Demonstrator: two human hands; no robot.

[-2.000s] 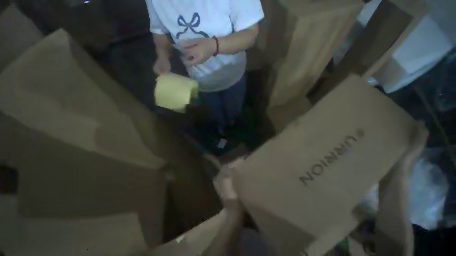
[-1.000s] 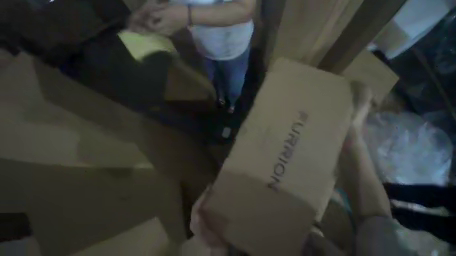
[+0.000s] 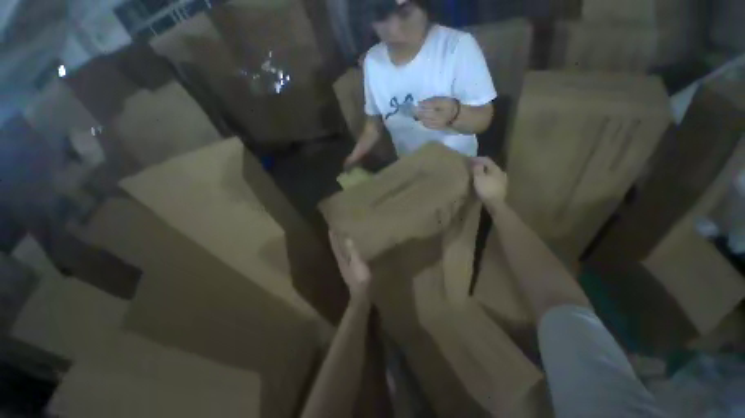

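A tall brown carton [image 3: 400, 208] stands upright in front of me, its narrow closed top tilted towards the person opposite. A lower front section [image 3: 466, 335] of the same carton comes towards me. My left hand [image 3: 351, 265] lies flat against the carton's left side, near the top. My right hand [image 3: 488, 181] is at the top right corner, fingers bent at the edge. Whether its fingers grip the board is too blurred to tell. No FURRION print shows.
A person in a white shirt [image 3: 437, 77] stands behind the carton, a yellow sheet [image 3: 354, 177] low at one hand. Large cartons [image 3: 216, 220] crowd my left, another tall carton [image 3: 580, 139] stands right. Stretch-wrapped goods [image 3: 253, 73] are at the back.
The carton has gone from tilted in my hands, print showing, to upright, top up. My hands have moved up to its top. The view has lifted, showing the person's head.
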